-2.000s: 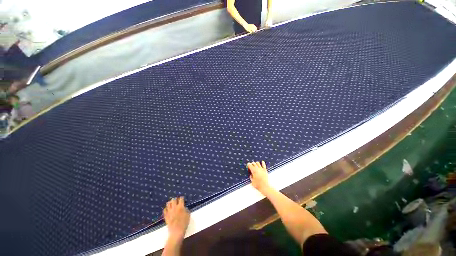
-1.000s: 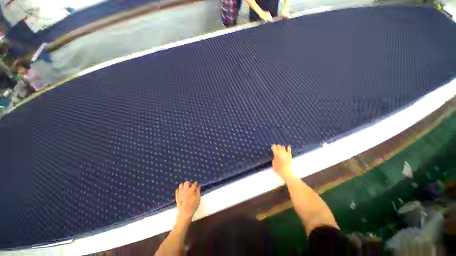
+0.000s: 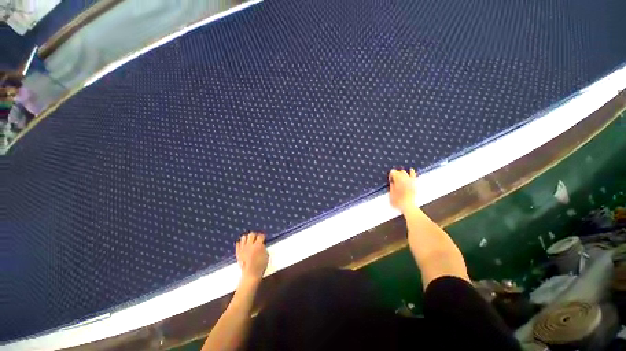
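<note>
A navy fabric ply (image 3: 274, 151) with small pale dots covers most of the table. Its near edge runs along the white underlay paper (image 3: 329, 228). My left hand (image 3: 252, 255) is at this edge, fingers bent over the cloth, palm above the paper. My right hand (image 3: 402, 188) is farther right at the same edge, with its fingers curled on the cloth edge. Both hands are bare. The fingertips of both hands are partly hidden, and any pinch on the cloth is too small to make out.
The brown table edge (image 3: 480, 195) curves along my side. Beyond it lies a green floor (image 3: 508, 236) with scraps, a rolled bundle (image 3: 566, 322) and piled material at the lower right. Pale cloth or floor (image 3: 137, 34) shows past the far edge, beside another table at the upper left.
My right hand has moved right and up along the fabric edge since the oldest frame. My left hand has shifted slightly right. The view has tilted down, and the helper opposite is out of view.
</note>
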